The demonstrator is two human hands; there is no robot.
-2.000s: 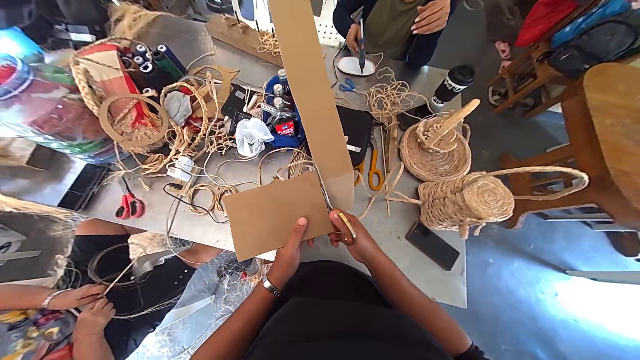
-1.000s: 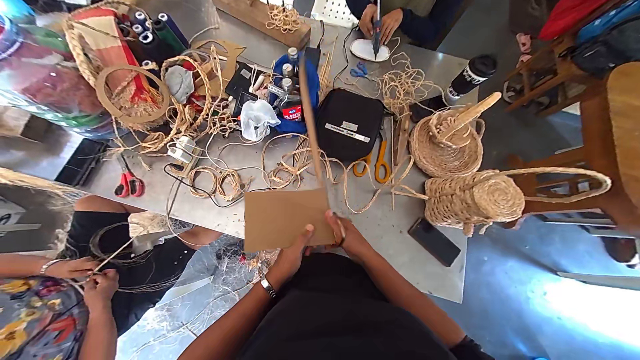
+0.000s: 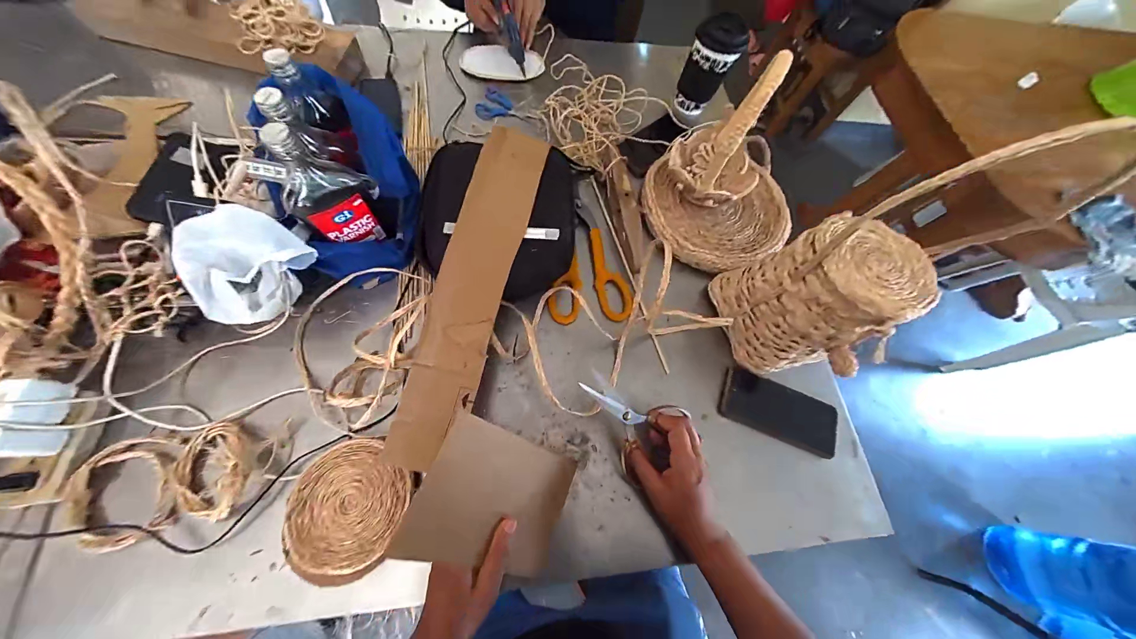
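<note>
My left hand [image 3: 475, 568] holds a squarish piece of brown cardboard [image 3: 497, 488] at its near edge, thumb on top. My right hand [image 3: 670, 470] has its fingers in the handles of a pair of scissors [image 3: 626, 413], whose blades point up and left over the table, apart from the cardboard. A long cardboard strip [image 3: 470, 302] lies over a black zip case [image 3: 435, 213], its near end against the squarish piece. To the left of that piece is a round coiled-fibre mat [image 3: 346, 510]. Orange-handled scissors [image 3: 611, 284] lie beside the case.
A woven basket [image 3: 816, 293], a coiled-fibre piece with a handle [image 3: 719, 204] and a phone [image 3: 779, 413] are at the right. A blue bag [image 3: 390, 177] with bottles, a white plastic bag [image 3: 235, 262] and loose cords lie left. Another person's hands [image 3: 506, 13] work at the far edge.
The long strip, raised before, now lies over the black case, separate from the squarish piece. My right hand has moved right with the scissors, away from the cardboard. The round mat has come into sight.
</note>
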